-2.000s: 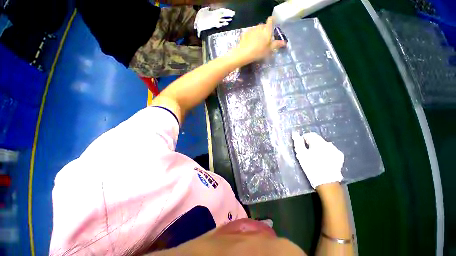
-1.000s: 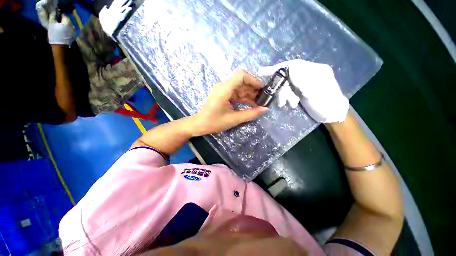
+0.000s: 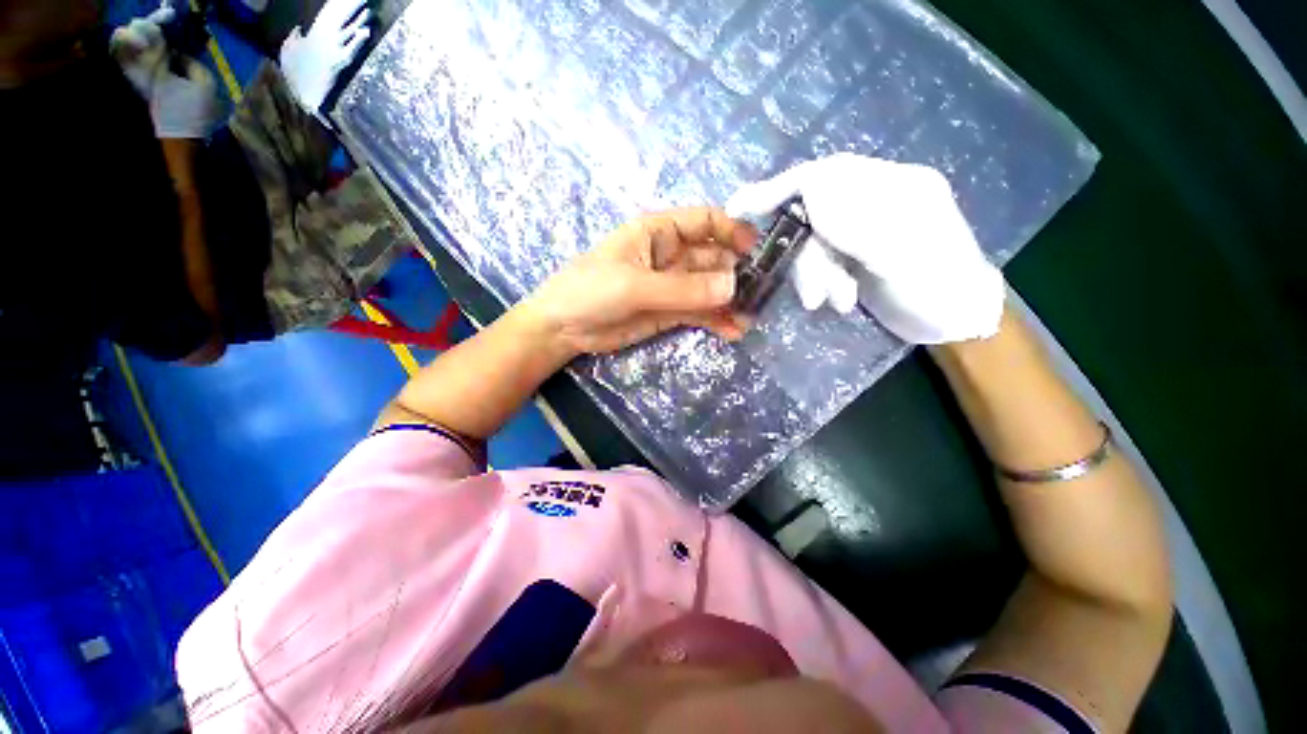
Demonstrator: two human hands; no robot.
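A small dark metal cylinder [image 3: 770, 263] with silvery edges is held tilted between my two hands, above the plastic-wrapped tray [image 3: 688, 416]. My bare left hand [image 3: 652, 283] grips its lower end between thumb and fingers. My right hand [image 3: 900, 247], in a white knit glove, holds its upper end at the fingertips. The fingers hide part of both ends. The tray is grey-silver and glossy under wrinkled film, with faint rectangular pockets showing through.
A neighbouring person [image 3: 115, 215] in dark top and camouflage trousers is at the left, with gloved hands near the top. A spare white glove [image 3: 327, 55] lies at the tray's upper left corner. A pale clip [image 3: 800, 531] is at the bench edge near my body. Blue crates [image 3: 86, 631] are lower left.
Since two seconds ago my hands came together over the tray around the cylinder, and the view turned. Over the last second the cylinder was turned slightly and my left fingers shifted on it.
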